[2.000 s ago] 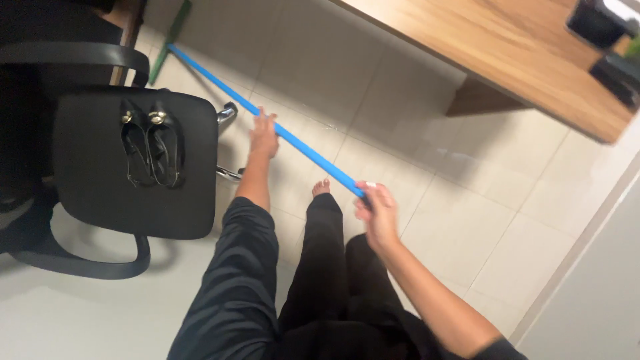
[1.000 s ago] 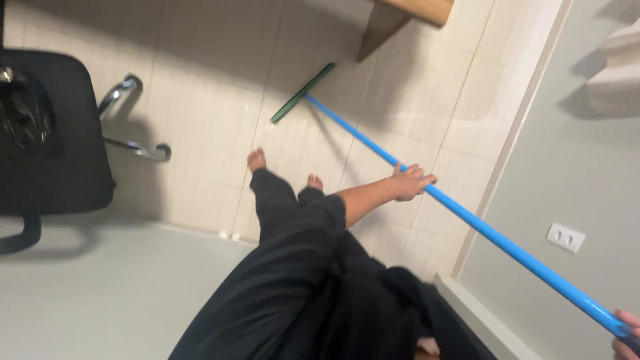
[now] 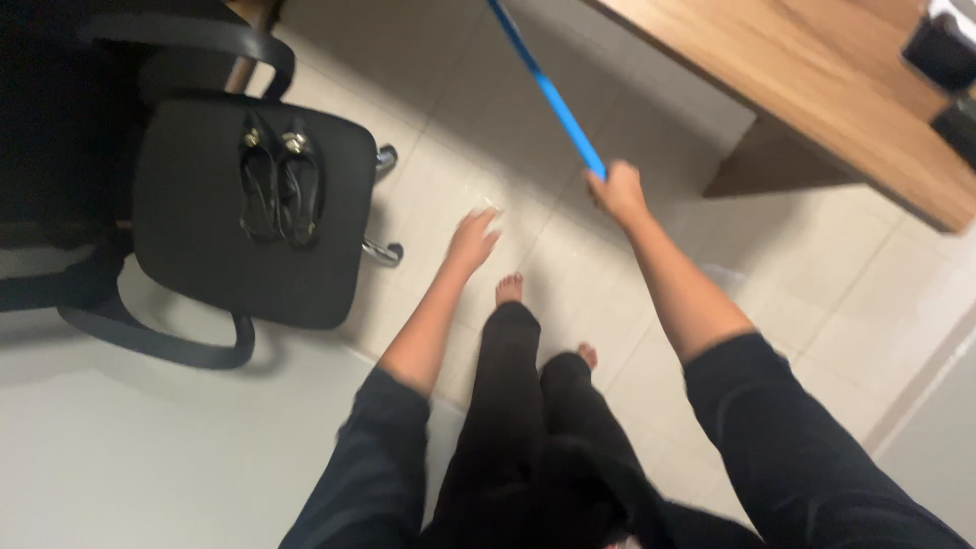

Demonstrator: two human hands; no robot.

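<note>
My right hand (image 3: 621,194) is closed around the near end of a blue pole (image 3: 563,110), which runs up and out of the top edge of the head view. The squeegee head seen on this pole earlier is out of view. Over the tiled floor, just beyond my bare feet, my left hand (image 3: 473,242) is off the pole, fingers apart and slightly blurred, touching nothing visible.
A black office chair (image 3: 191,206) stands at the left, with a pair of black flat shoes (image 3: 280,183) on its seat and its casters (image 3: 385,252) towards my feet. A wooden desk (image 3: 762,61) juts in from the upper right, its wooden support (image 3: 770,156) beneath. Pale walls flank me.
One second ago the squeegee head lay near the desk support; now it is beyond the top edge. My left hand is free of the pole it held two seconds ago. The view has swung between frames.
</note>
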